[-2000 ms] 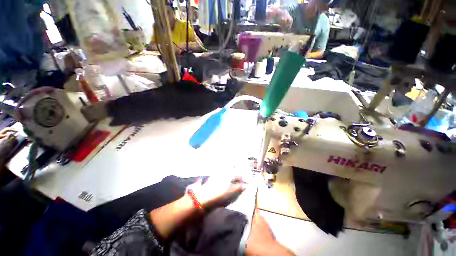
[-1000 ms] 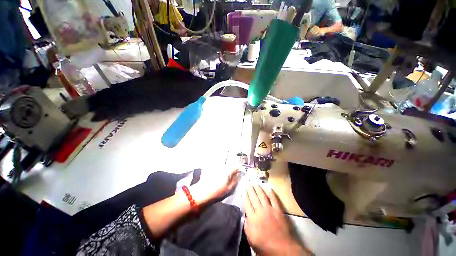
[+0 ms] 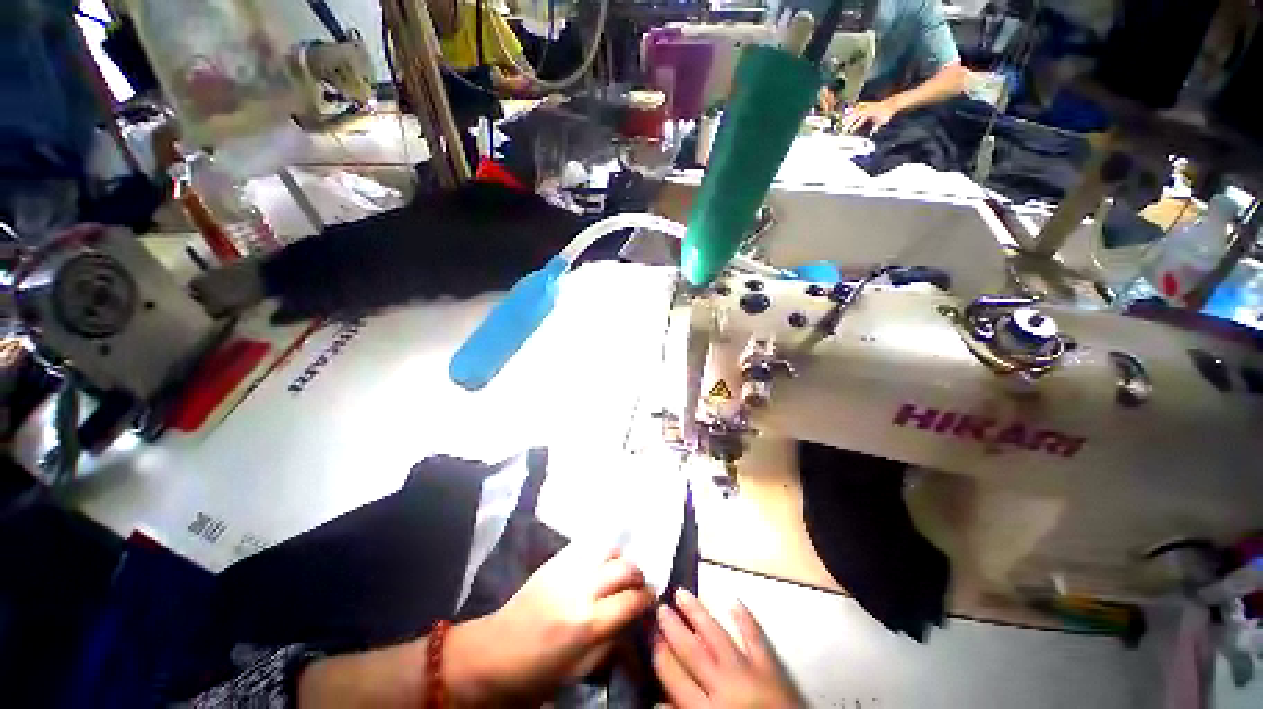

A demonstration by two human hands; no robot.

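Observation:
The dark garment panel point(image 3: 346, 561) lies on the white table in front of me, with a pale grey-white strip point(image 3: 496, 515) across it. A pale, glare-lit piece point(image 3: 623, 492) runs up to the presser foot point(image 3: 675, 429) of the white HIKARI sewing machine point(image 3: 859, 381), with a narrow dark edge along its right side. My left hand point(image 3: 561, 623), with a red bracelet, pinches the cloth below the needle area. My right hand point(image 3: 720, 658) lies beside it on the cloth edge, fingers spread, partly cut off by the bottom edge. Glare hides the needle.
A blue lamp paddle point(image 3: 508, 330) hangs left of the needle. A green holder point(image 3: 748, 159) stands on the machine head. A black cloth scrap point(image 3: 873, 540) lies under the arm. A black heap point(image 3: 416, 256) lies at the back left. Another machine point(image 3: 104, 312) is far left. A person point(image 3: 914, 69) sits behind.
Both hands have moved down from the presser foot towards me. My left hand now pinches the cloth lower down, and more of the pale piece and dark edge shows.

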